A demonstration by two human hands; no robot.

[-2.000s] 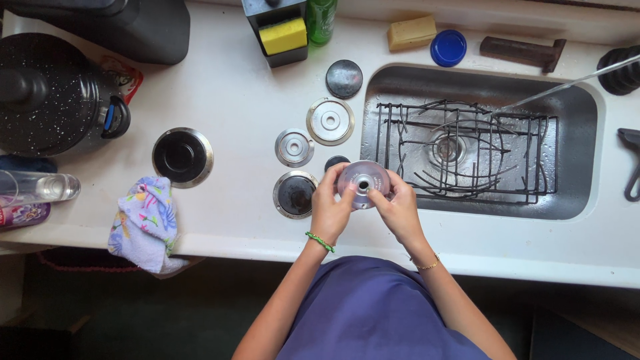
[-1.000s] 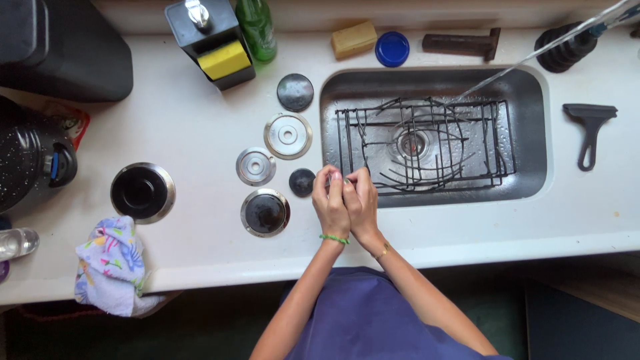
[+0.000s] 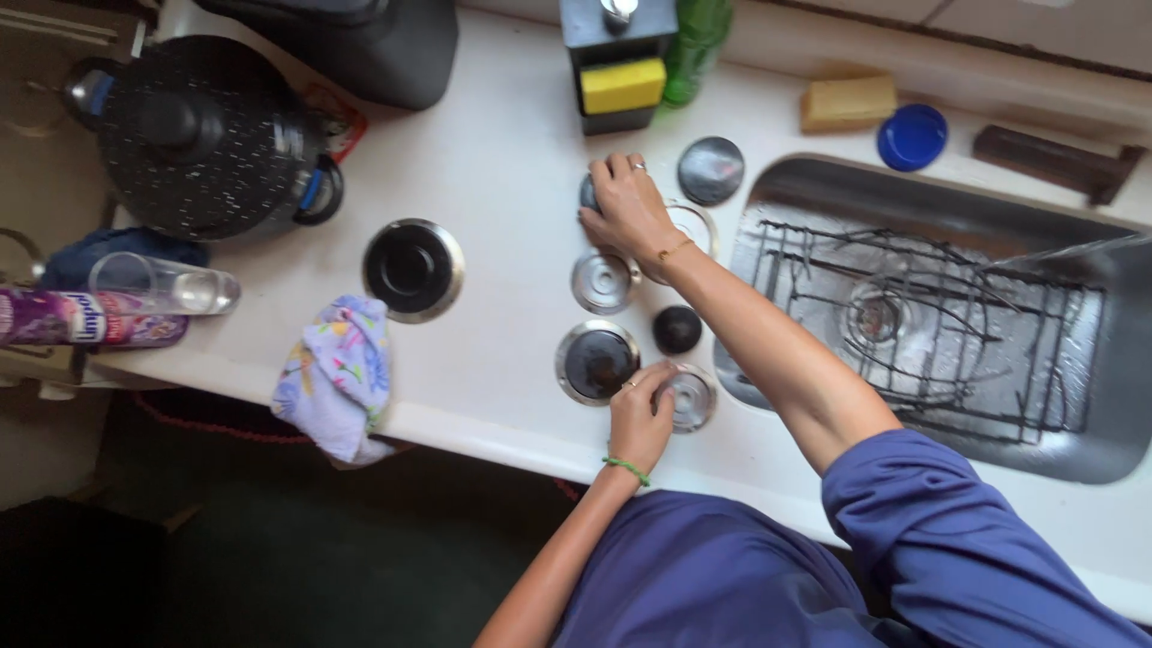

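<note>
My left hand (image 3: 641,414) is at the counter's front edge, its thumb and fingers on the left rim of a silver burner base (image 3: 691,400). My right hand (image 3: 625,202) reaches farther back, its fingers around a dark burner cap (image 3: 589,193), mostly hidden under them. Between the hands lie a small silver burner base (image 3: 603,282), a small black cap (image 3: 677,330) and a black cap in a silver ring (image 3: 598,362). A larger silver base (image 3: 693,229) is partly behind my right wrist. A dark cap (image 3: 711,171) lies right of my right hand.
Right is a steel sink (image 3: 1120,360) with wire grates (image 3: 954,333) and running water. Behind stand a sponge holder (image 3: 621,117), a green bottle (image 3: 693,54), soap (image 3: 848,103) and a blue lid (image 3: 912,137). Left are a cloth (image 3: 337,373), a burner (image 3: 412,270) and a speckled pot (image 3: 211,135).
My hands, together beside the sink before, have come apart: the right has moved back and left. The silver burner base held in both hands two seconds ago appears now on the counter at my left hand.
</note>
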